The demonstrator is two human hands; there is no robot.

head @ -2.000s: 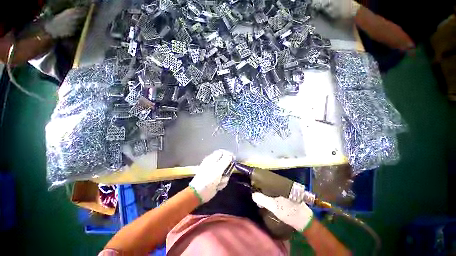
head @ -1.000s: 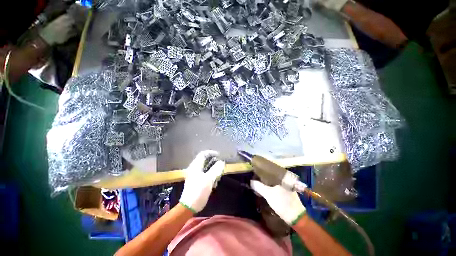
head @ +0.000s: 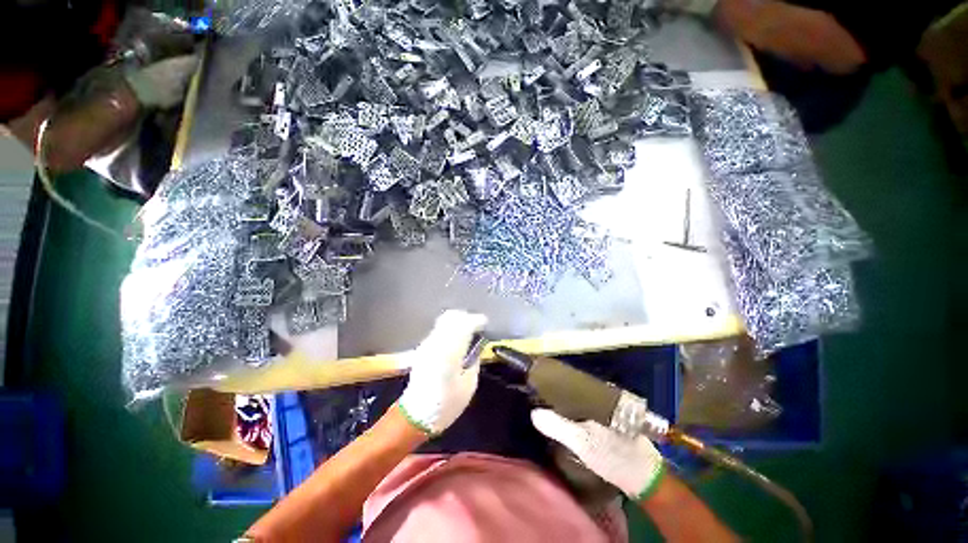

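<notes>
My left hand (head: 444,371), in a white knit glove with a green cuff, holds a small dark metal bracket (head: 474,350) at the table's near edge. My right hand (head: 603,451), gloved the same way, holds the olive-brown air screwdriver (head: 574,390). Its dark nose points left, close to the bracket; whether they touch is unclear. A loose pile of thin silver-blue screws (head: 536,246) lies beyond the hands. A large heap of grey perforated brackets (head: 456,117) covers the far part of the table.
Plastic bags of small silver pieces lie at left (head: 186,281) and right (head: 780,228). A T-shaped metal piece (head: 687,225) lies at right. Below the table are a cardboard box (head: 218,430) and blue bins (head: 801,398). An air hose (head: 732,461) trails right. Other people's arms show at both upper sides.
A second ago my left hand and bracket were apart from the driver nose, left of it. Now they are close together, the hand further right and the driver slightly lower.
</notes>
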